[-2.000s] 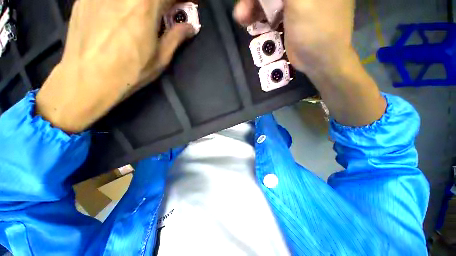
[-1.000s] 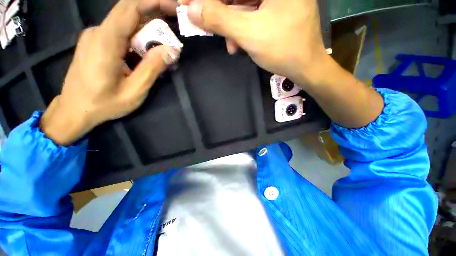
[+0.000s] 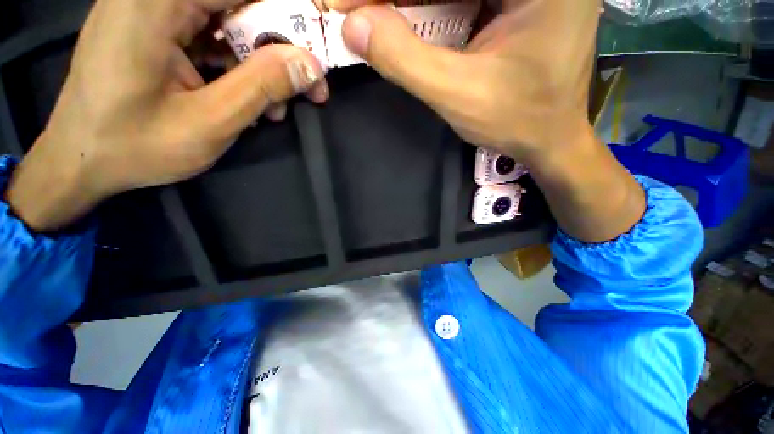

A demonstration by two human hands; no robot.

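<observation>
My left hand grips a pale pink watch body by its edges near the top of the view, its back with the round black sensor partly under my thumb. My right hand pinches a pale pink watch strap with a row of slots. The strap's wide end meets the side edge of the watch body; whether it is locked in cannot be told. Two more watch bodies lie in the right compartment of the black tray, beside my right wrist.
The tray's front edge lies against my body. A blue plastic stool stands on the floor at right. Crinkled clear plastic lies on a green surface at top right. Cardboard boxes are at far right.
My right hand has brought the strap from the tray's right side to the watch body in my left hand, and they now meet. The view has shifted, so the stool shows lower.
</observation>
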